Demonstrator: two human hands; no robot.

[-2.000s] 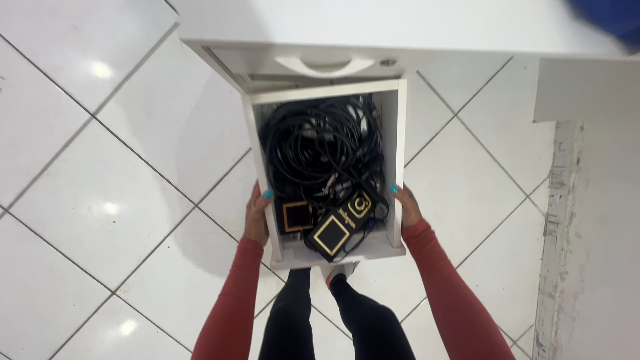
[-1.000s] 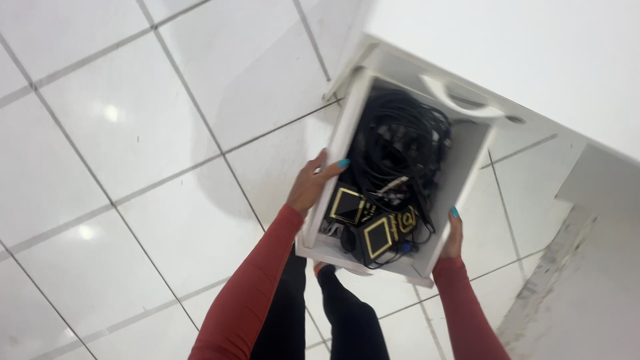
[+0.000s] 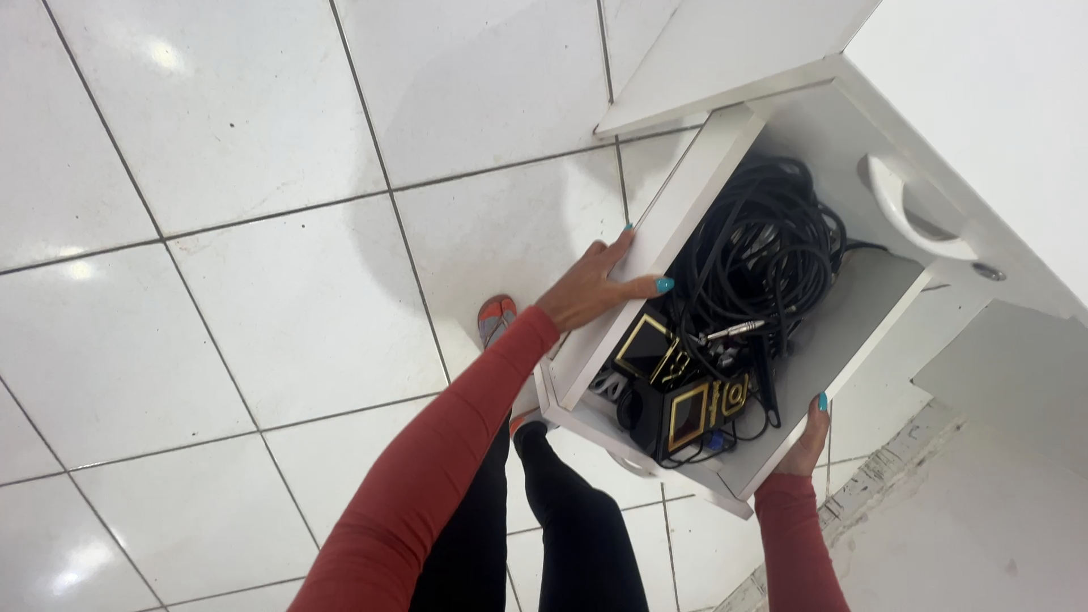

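My left hand [image 3: 599, 285] grips the left side wall of a white drawer [image 3: 880, 340], thumb over the rim and fingers outside. My right hand [image 3: 803, 442] holds the opposite wall near the drawer's front, its thumb on the rim and its other fingers hidden. Coiled black cables [image 3: 765, 246] fill the far part of the drawer, with a silver plug [image 3: 735, 330] on top. Nearer me lie black boxes with gold borders, one [image 3: 687, 416] close to the front panel and another [image 3: 646, 347] by the left wall. The drawer's far end meets the cabinet's front.
A white cabinet [image 3: 960, 85] with a curved handle [image 3: 914, 217] and a round lock stands at the upper right. White floor tiles [image 3: 280, 323] spread below and to the left. A white wall or panel [image 3: 969, 518] is at the lower right. My sandalled feet are under the drawer.
The drawer, held in both hands, now sits at a slant to the cabinet, where two seconds ago it was nearly square to it. The view has turned and shifted.
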